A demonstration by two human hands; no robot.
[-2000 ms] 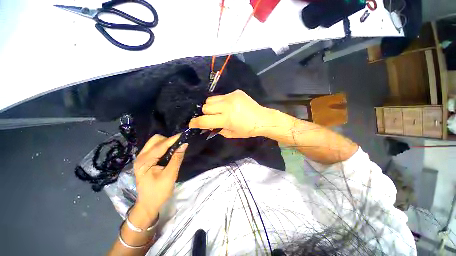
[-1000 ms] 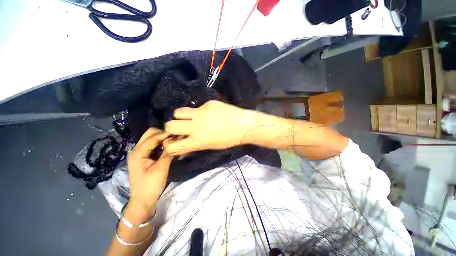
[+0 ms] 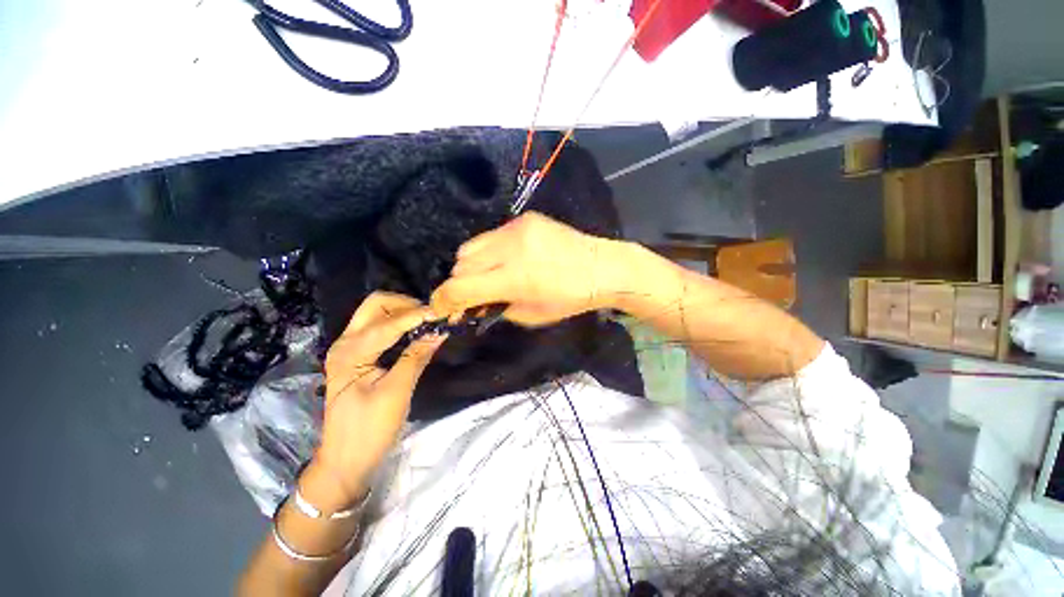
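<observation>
The black textured garment [image 3: 432,222] lies bunched on the lap against the table edge. My left hand [image 3: 379,362] pinches the beaded trim [image 3: 411,341] between thumb and fingers at the garment's lower part. My right hand [image 3: 525,274] is closed at the fingertips on the same trim, just right of my left fingers. A small dark pointed thing shows under my right hand; I cannot tell what it is. No needle can be made out. A metal clip [image 3: 525,190] at the end of the orange-red cord [image 3: 539,123] sits on the garment above my right hand.
On the white table [image 3: 152,105] are scissors [image 3: 338,53] cut off by the top edge, a red box [image 3: 671,26] and black thread spools [image 3: 793,49]. A loose trim coil [image 3: 216,356] lies over a plastic bag [image 3: 263,449] at left. A wooden stool [image 3: 756,274] stands at right.
My right hand first moved left over my left fingers, then back right, so the trim shows between them again. The view has shifted, with scissors further out and more of the red box and spools visible.
</observation>
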